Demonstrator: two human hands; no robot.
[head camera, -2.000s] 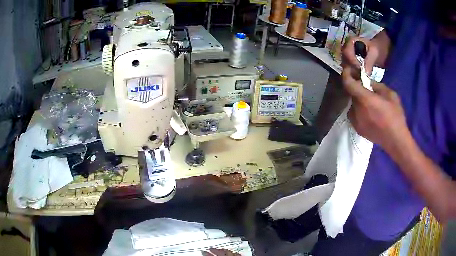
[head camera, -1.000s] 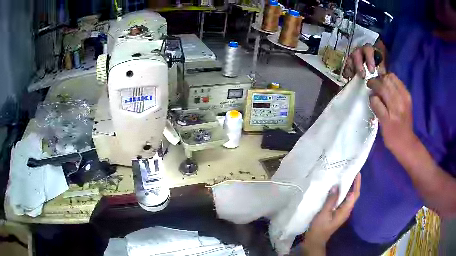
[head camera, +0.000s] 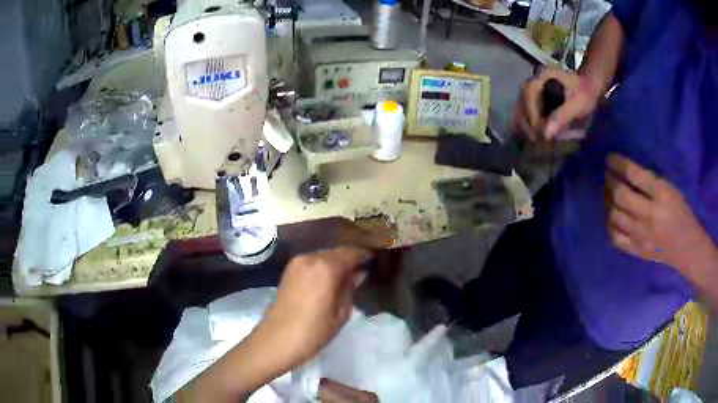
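White cloth panels (head camera: 236, 315) lie bunched and blurred on my lap at the bottom. My left hand (head camera: 315, 291) is raised above them, fingers curled and blurred; whether it holds anything cannot be told. My right hand (head camera: 346, 392) is cut off by the bottom edge, its fingers closed on the white cloth. The sewing machine's cream head (head camera: 214, 94) stands ahead. Its shiny clamp and rounded arm tip (head camera: 249, 228) show no cloth under them.
A coworker in purple (head camera: 622, 260) stands at right, a small dark tool (head camera: 553, 94) in one hand. A parts tray (head camera: 334, 142), white thread cone (head camera: 388, 132) and control panel (head camera: 449, 105) stand behind the arm. White scraps (head camera: 63, 224) and a plastic bag (head camera: 114, 134) lie left.
The white panel has left the coworker's hands and come down to my lap. My left hand has come into view. My right hand has moved left and down. The view has shifted.
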